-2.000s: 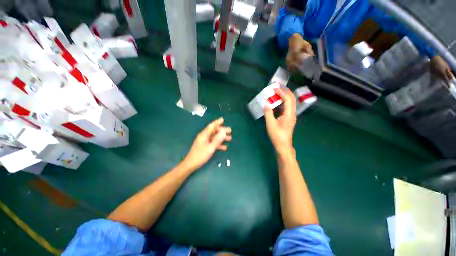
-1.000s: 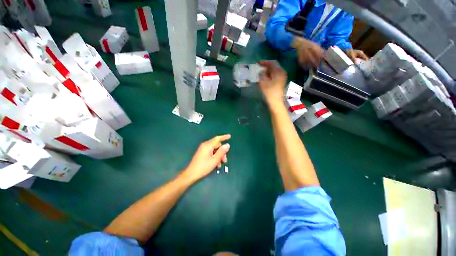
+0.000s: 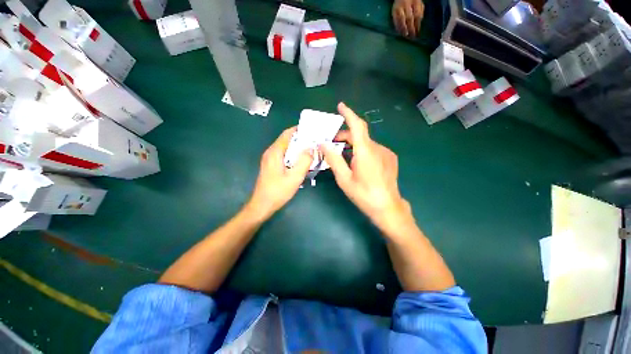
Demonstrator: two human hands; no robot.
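A small white carton [image 3: 317,131] is between my two hands over the middle of the green table, its white flap raised. My left hand [image 3: 278,169] grips its left side, thumb at the near end. My right hand [image 3: 367,166] is at its right side, with the thumb on the near end and the index finger raised. The hands hide much of the carton, and its contents cannot be made out.
Open cartons [image 3: 114,148] are piled at left. A metal post [image 3: 232,62] is bolted ahead, with two upright cartons [image 3: 318,59] beyond. Closed cartons [image 3: 450,97] lie near a dark scale [image 3: 488,47]. Another person's hand [image 3: 408,15] is beyond. A cream board [image 3: 584,256] lies right.
My right hand has come back from the far side to meet my left hand, and both now hold a carton. Another carton stands beyond the post. The other person's hand has moved in the view.
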